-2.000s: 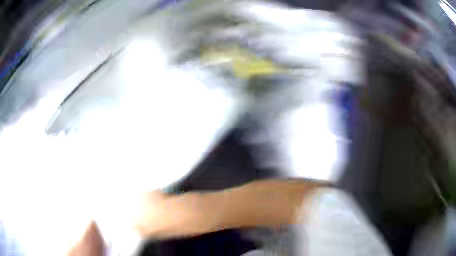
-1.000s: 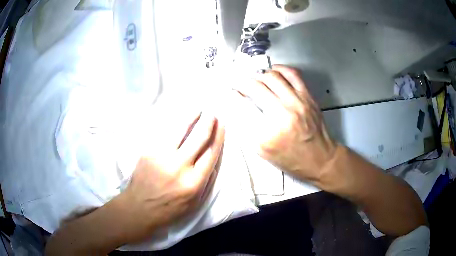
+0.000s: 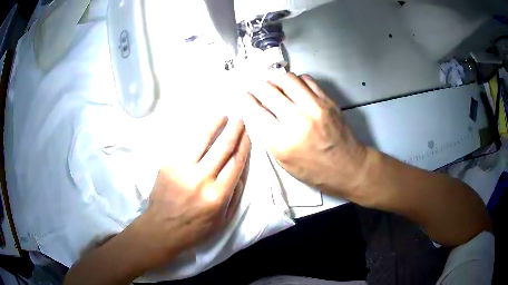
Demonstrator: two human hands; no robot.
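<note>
A white garment piece [image 3: 106, 167] lies spread over the left side of the table and hangs over its front edge. My left hand [image 3: 200, 178] lies on the cloth in the middle, fingers extended forward. My right hand [image 3: 317, 133] rests just right of it, fingers bent, fingertips close to the needle area [image 3: 229, 64]. Both hands press on the cloth; glare hides the fingertips and the cloth edge, so a grip cannot be told. The sewing machine's head [image 3: 367, 50] stands behind my right hand.
A long white work lamp [image 3: 131, 61] hangs left of the needle. A ruler scale [image 3: 445, 153] is printed on the table's right front part. Crumpled white scraps [image 3: 452, 72] and a yellow item [image 3: 494, 100] lie at the right end. A creamier patch [image 3: 58, 33] shows far left.
Two seconds ago the view was blurred, with an arm across it. Since one second ago both hands keep nearly the same pose on the cloth; the view has shifted slightly.
</note>
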